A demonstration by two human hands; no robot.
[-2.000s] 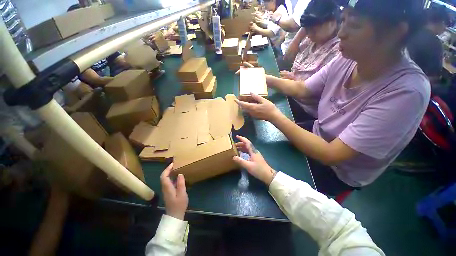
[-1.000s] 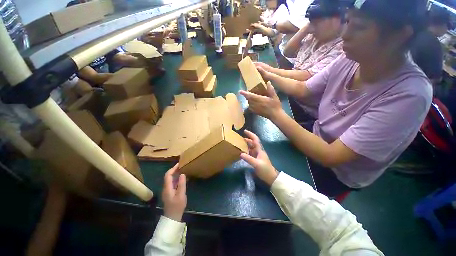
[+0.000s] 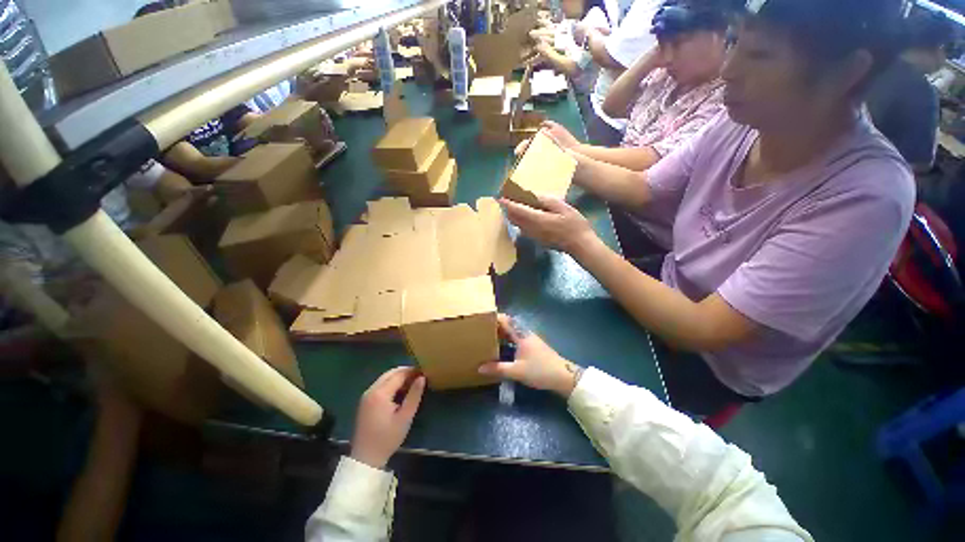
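A closed brown folded carton (image 3: 453,337) is held between my two hands above the near part of the green table, with one broad side facing me. My left hand (image 3: 385,415) holds its lower left edge with thumb and fingertips. My right hand (image 3: 532,361) holds its right side, the thumb on the near face and the fingers partly hidden behind. Flat die-cut box blanks (image 3: 386,259) lie in a loose pile just beyond the carton.
Stacked finished boxes (image 3: 423,164) stand beyond the blanks. Loose boxes (image 3: 275,235) lie at left behind a slanting cream rack pipe (image 3: 190,307). An overhead shelf (image 3: 159,90) bears a longer carton (image 3: 138,48). A person (image 3: 783,212) at right holds another box (image 3: 542,172).
The carton has been turned in my hands from slanted to more upright, with a broad side now facing me. My left hand has moved slightly right. The person's box has also been tilted.
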